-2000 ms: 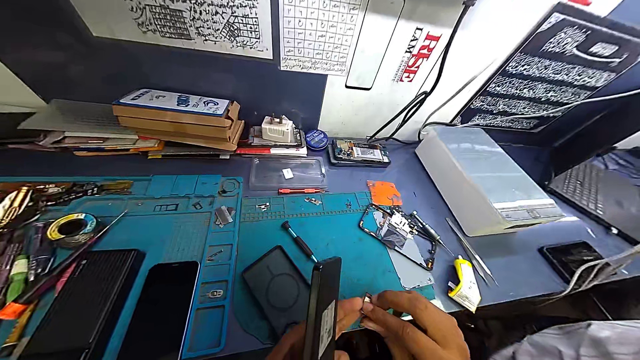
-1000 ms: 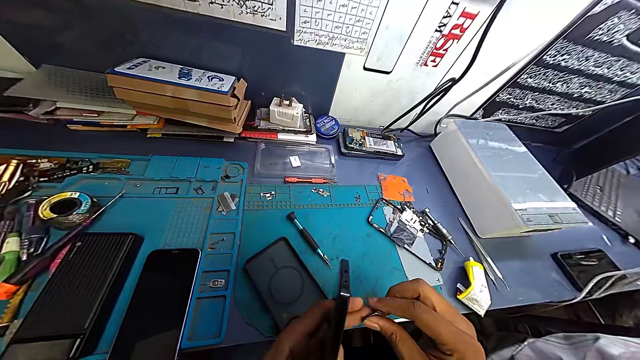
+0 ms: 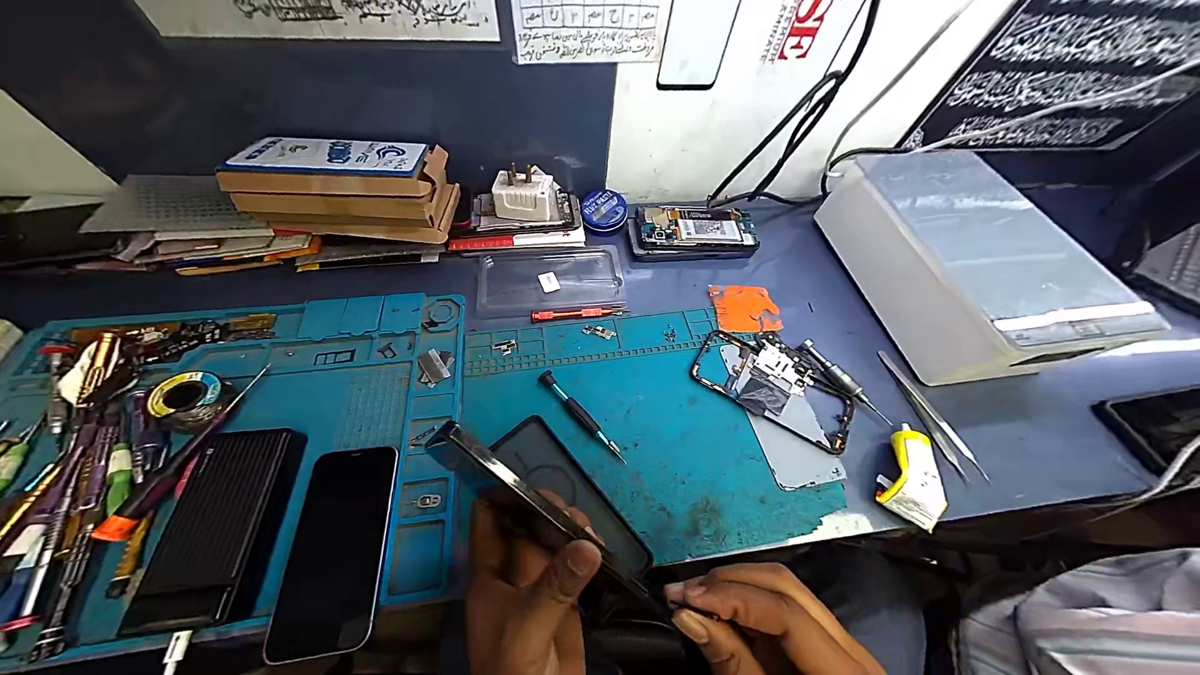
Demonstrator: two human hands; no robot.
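Observation:
My left hand grips a dark smartphone, tilted and seen nearly edge-on, its upper end over the blue-green repair mat. At the phone's lower right end, the fingertips of my right hand pinch a small dark part, too small to name. Behind the phone lies a dark phone case with a ring mark, partly hidden. Beyond it a small screwdriver rests on the mat. Further right lies a phone frame with parts on it, beside another screwdriver.
Left are a black phone, a ribbed black device, a solder reel and several tools. Right are tweezers, a yellow-white tube and a large pale box. Cardboard boxes and an opened phone stand along the back.
The phone in my left hand has turned from nearly upright to a slant, its top end toward the left. My right hand has stayed at its lower end. The view has shifted.

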